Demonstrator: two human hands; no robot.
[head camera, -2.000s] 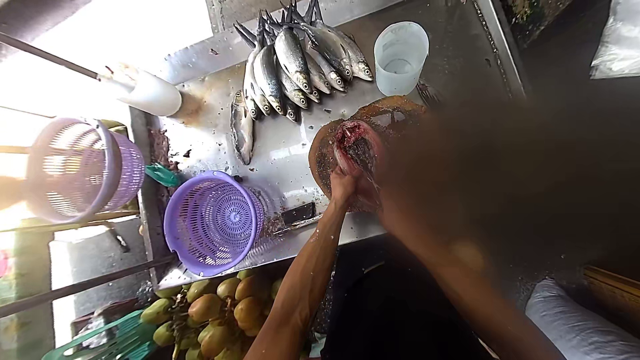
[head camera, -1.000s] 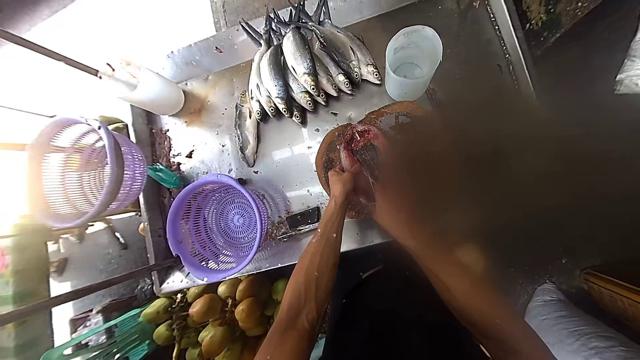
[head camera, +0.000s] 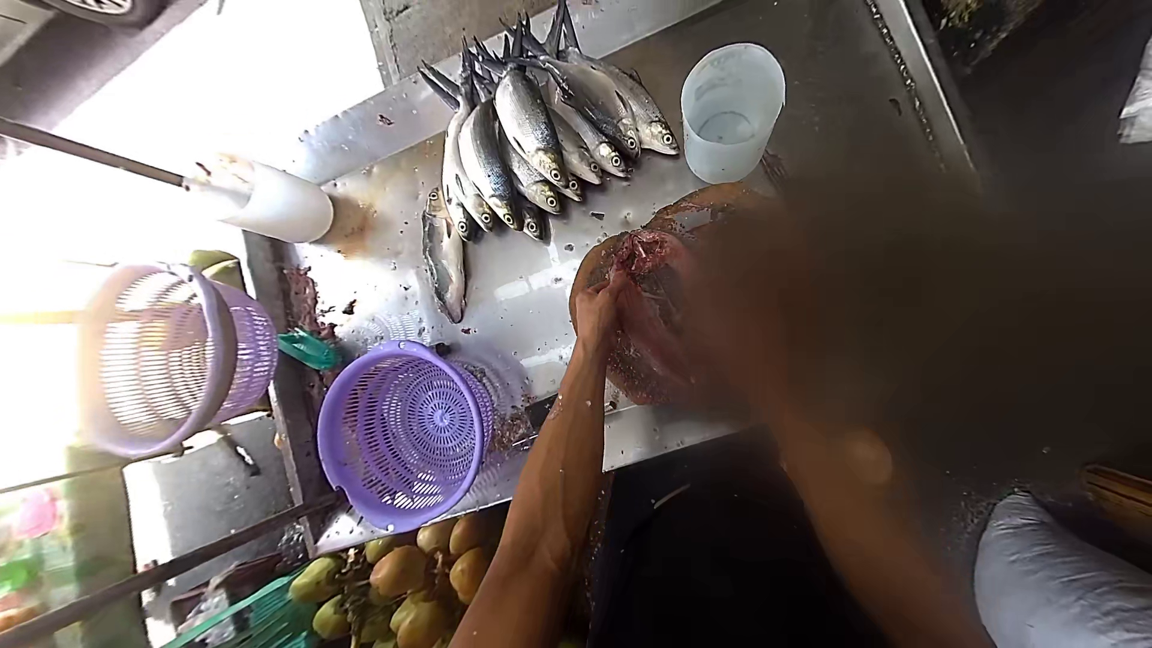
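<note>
On a round wooden chopping board (head camera: 634, 382) lies a cut-open fish (head camera: 652, 319), its reddish inside showing. My left hand (head camera: 598, 310) grips it by the bloody upper end. A dark blur over the right of the view covers my right hand and whatever it may hold; only the forearm shows clearly. Beyond the board, several whole silvery fish (head camera: 529, 121) are piled with tails pointing away. One more fish (head camera: 444, 256) lies apart, left of the pile. A translucent plastic container (head camera: 733, 112) stands just behind the board.
A purple plastic basket (head camera: 405, 436) sits at the metal table's near left, with another basket (head camera: 162, 360) beyond the table edge. A white container (head camera: 283, 202) stands far left. A dark object (head camera: 542, 411) lies beside my left forearm. Green and orange coconuts (head camera: 405, 576) are below the table.
The fish on the board now shows more of its opened, reddish flesh. My left hand stays on it in about the same place.
</note>
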